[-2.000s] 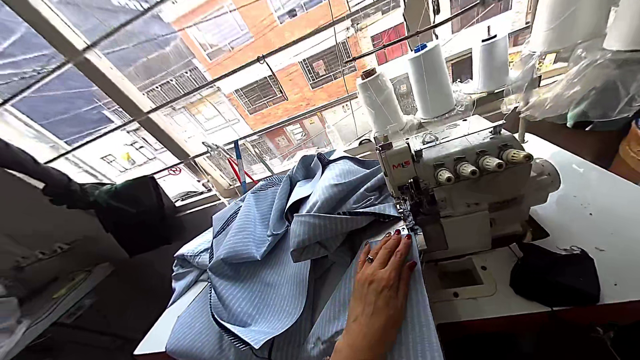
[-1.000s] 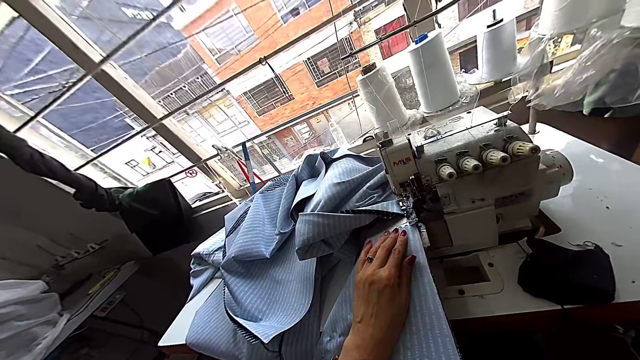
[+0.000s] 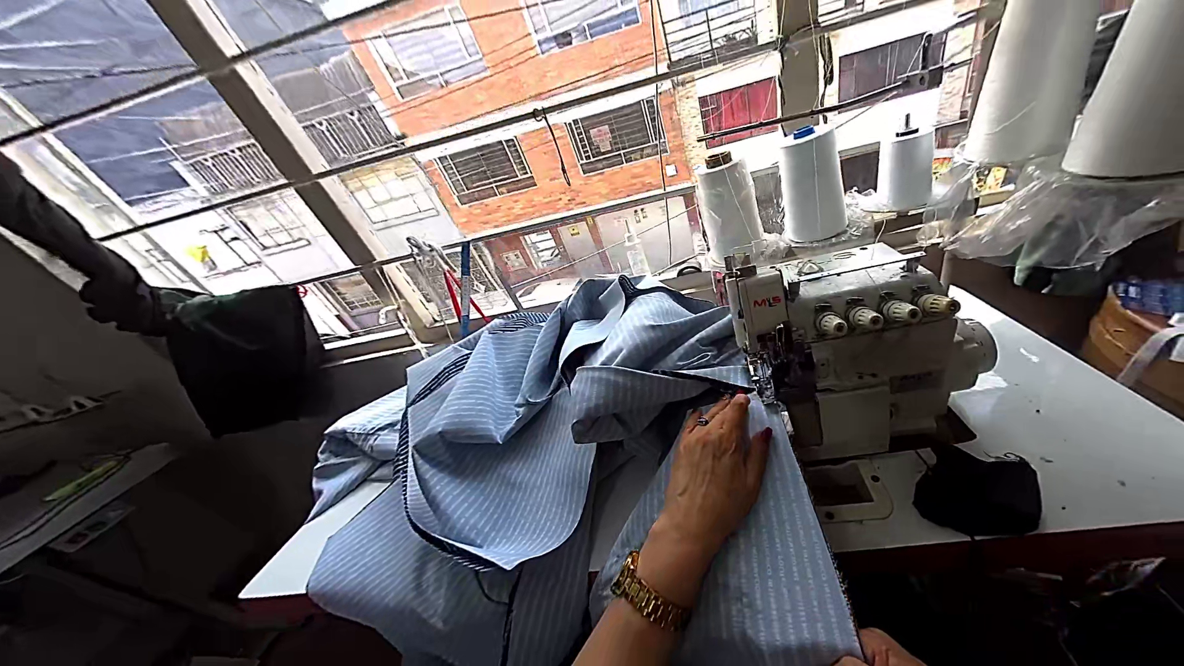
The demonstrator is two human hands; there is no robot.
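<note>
Blue-and-white striped fabric [image 3: 499, 462] with dark overlocked edges lies bunched across the sewing table. Its right-hand part runs flat up to the presser foot of a white overlock sewing machine [image 3: 846, 342]. My left hand [image 3: 717, 467], with a ring and a gold-coloured watch, rests palm down on this fabric, fingertips close to the presser foot. At the bottom edge my right hand [image 3: 879, 649] shows only in part, its fingers on the fabric's right edge; the rest is out of view.
Several white thread cones [image 3: 812, 185] stand behind the machine, near a barred window. A black cloth bundle [image 3: 978, 490] lies on the white tabletop [image 3: 1064, 407] at right. Dark cloth [image 3: 242, 356] hangs at left, above a shelf [image 3: 83, 499].
My right hand has come into view at the bottom edge, by the fabric's right edge. My left hand stays on the fabric near the presser foot.
</note>
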